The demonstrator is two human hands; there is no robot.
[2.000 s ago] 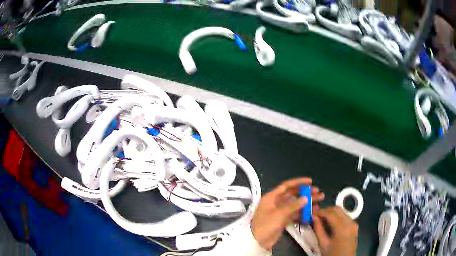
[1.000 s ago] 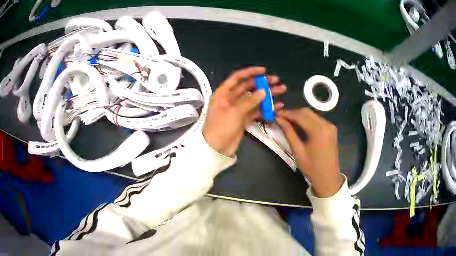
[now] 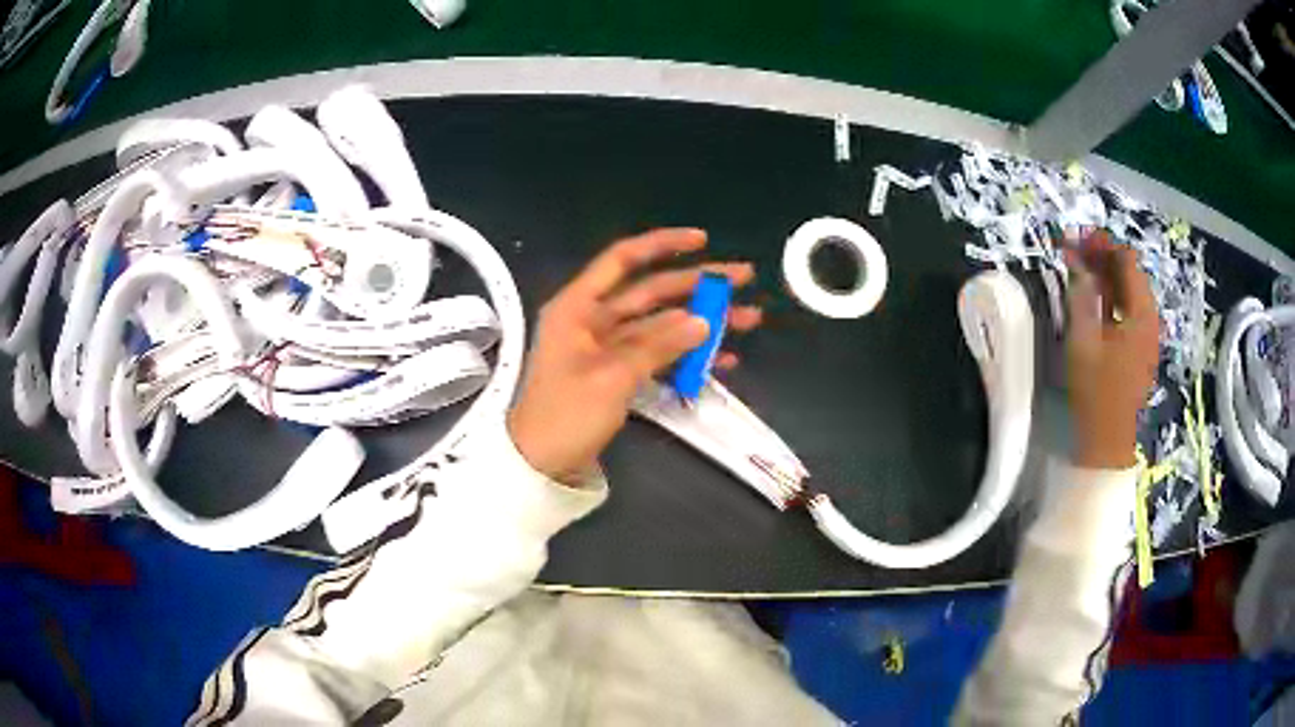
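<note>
My left hand (image 3: 604,355) holds a blue battery cell (image 3: 703,337) upright between thumb and fingers, above the end of an open white neckband housing (image 3: 731,438). The housing's curved band (image 3: 923,547) runs right and up to a rounded end beside the scraps. Thin wires show at its joint. My right hand (image 3: 1112,348) is over the scrap heap at the right, blurred, with its fingers raised; whether it holds anything cannot be seen. A white tape roll (image 3: 835,267) lies flat on the black bench.
A pile of white neckband units (image 3: 256,327) covers the bench at left. Liner scraps (image 3: 1179,305) with yellow strips (image 3: 1145,518) lie at right, beside another white unit (image 3: 1250,412). A pale rail (image 3: 597,78) edges the green belt (image 3: 739,31). A grey upright (image 3: 1136,71) stands at upper right.
My right hand has moved away from the battery, rightward to the scrap heap. My left hand still holds the battery. The view has shifted, so the full curve of the housing shows.
</note>
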